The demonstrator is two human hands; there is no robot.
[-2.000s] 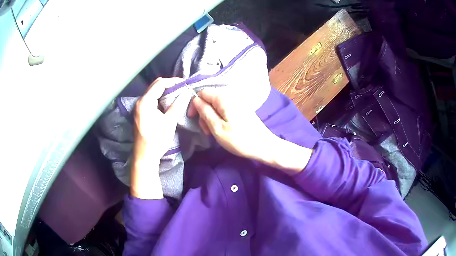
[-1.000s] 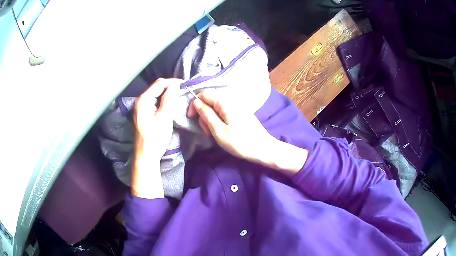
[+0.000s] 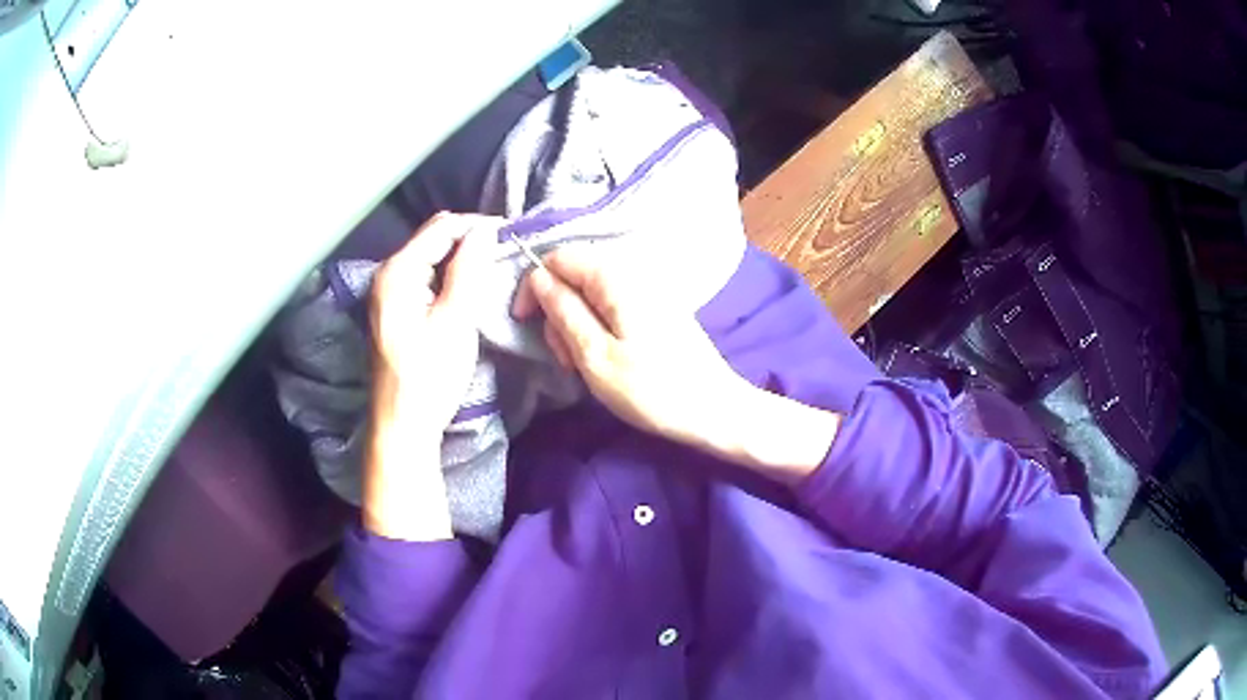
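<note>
A pale grey-lilac garment [image 3: 670, 192] lies bunched in the lap beside the table edge. A narrow purple seam [image 3: 602, 201] crosses it. My left hand [image 3: 421, 308] pinches the cloth at the seam's lower left end. My right hand [image 3: 615, 328] holds a slim, pale metal-tipped tool [image 3: 524, 250] between thumb and fingers. Its tip touches or nearly touches the seam beside my left fingertips. The tool's handle is hidden in my right hand. Glare washes out part of both hands and the cloth.
A white curved-edge table [image 3: 274, 151] fills the left, with a blue piece [image 3: 562, 63] at its edge. A brown wooden board [image 3: 868, 178] lies at upper right. Dark purple garments [image 3: 1053, 301] with short white marks are heaped at the right.
The seam beside my left fingertips now shows a little differently than two seconds ago, and the tool tip shows more clearly. Both hands stay in nearly the same place.
</note>
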